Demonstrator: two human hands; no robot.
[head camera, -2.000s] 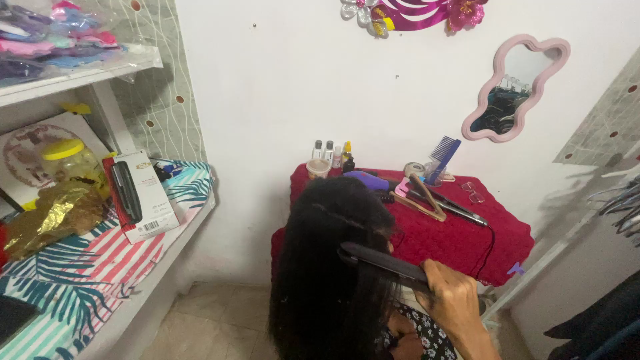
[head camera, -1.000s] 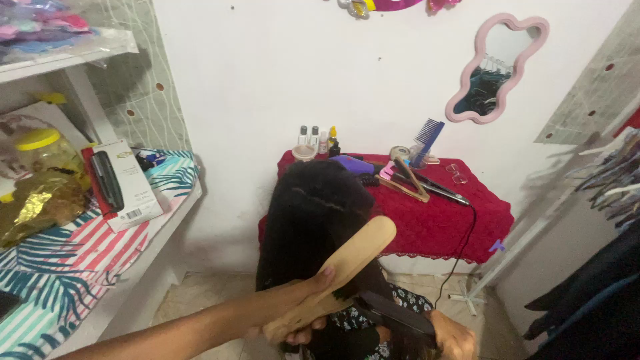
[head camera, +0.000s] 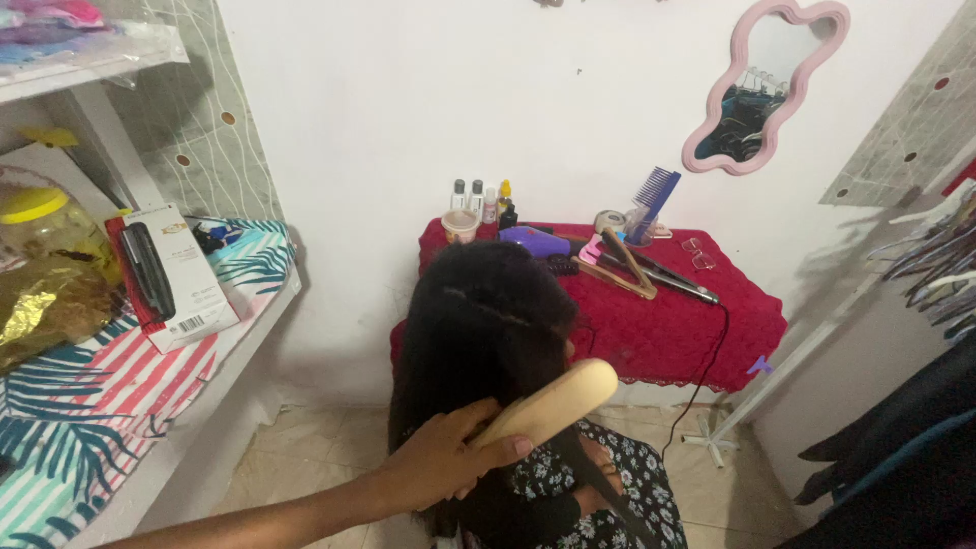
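A person with long black hair (head camera: 480, 320) sits in front of me in a black floral garment (head camera: 648, 484). My left hand (head camera: 450, 457) is closed around a wooden hairbrush (head camera: 560, 400), its smooth pale back facing up, beside the hair at the right of the head. A strand of hair (head camera: 598, 480) stretches toward the lower right over the floral fabric. The seated person's hand rests near their lap. The brush's bristle side is hidden. My right hand is not in view.
A table with a red cloth (head camera: 686, 343) holds a purple hair dryer (head camera: 534, 242), a hair straightener (head camera: 679, 286), a blue comb (head camera: 656, 198), glasses (head camera: 700, 255) and bottles. A cord hangs down. Left is a shelf (head camera: 259, 320) with a boxed straightener (head camera: 171, 282); clothes (head camera: 907, 435) hang right.
My left hand, absent two seconds ago, came in with the brush and has since moved up slightly along the hair. My right hand, earlier holding a dark straightening tool, has left the view.
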